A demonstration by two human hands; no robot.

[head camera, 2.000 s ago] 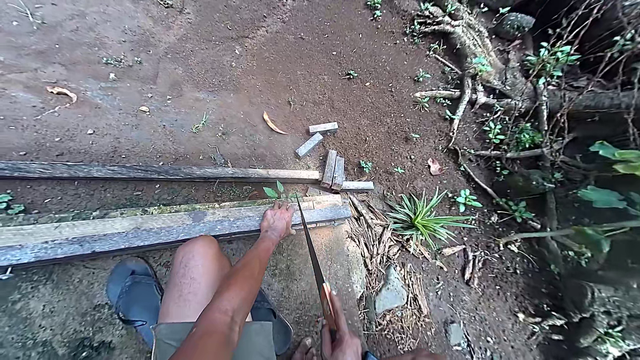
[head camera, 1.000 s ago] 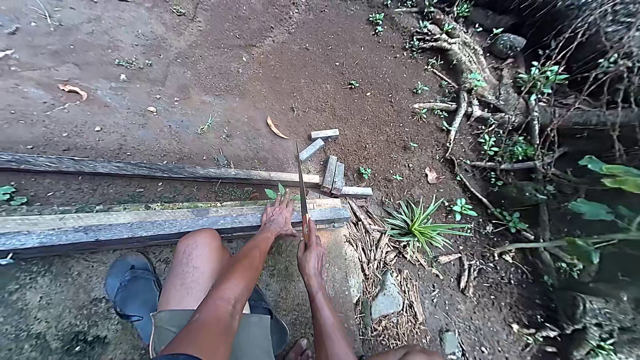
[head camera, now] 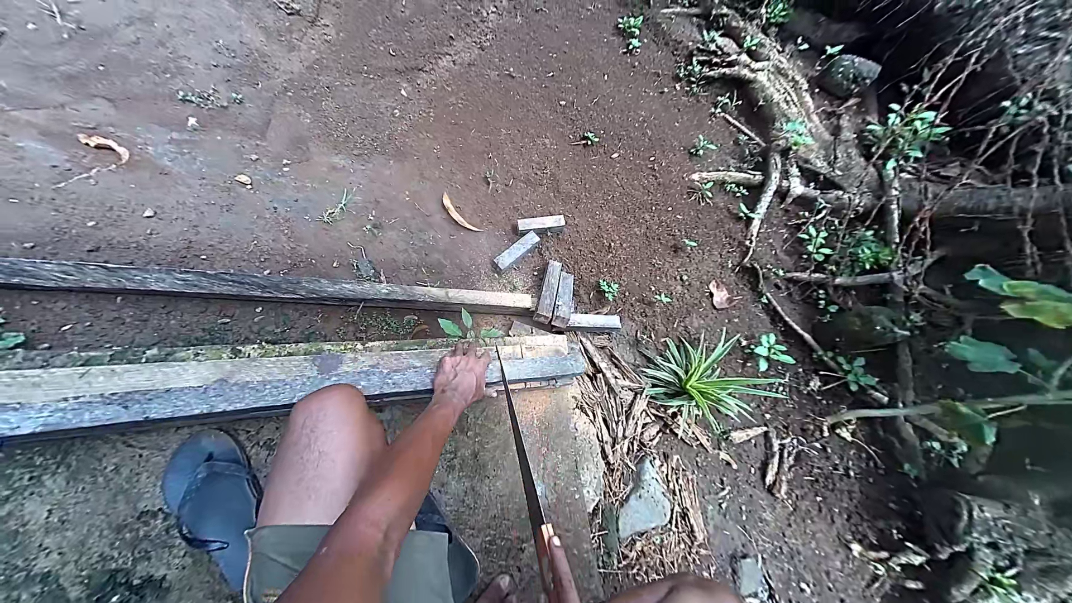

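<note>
My left hand (head camera: 462, 377) presses down on a weathered wooden beam (head camera: 335, 374) close to its right end. My right hand (head camera: 559, 574), low in the view and partly cut off by the bottom edge, grips the handle of a handsaw (head camera: 521, 456). The saw's blade runs up from that hand, and its tip lies at the beam just right of my left hand. Beyond the beam, a second long, dark timber (head camera: 251, 285) lies on the ground. Several short cut wood blocks (head camera: 548, 291) lie around its right end.
A spiky green plant (head camera: 703, 381) grows right of the beam's end. Below it are wood shavings and a grey stone (head camera: 645, 502). Tree roots (head camera: 779, 100) spread at the upper right. My sandalled foot (head camera: 213, 494) rests on the concrete at lower left.
My right hand went up near the beam one second ago and is now back low at the bottom edge, drawing the saw with it. My left hand stays on the beam.
</note>
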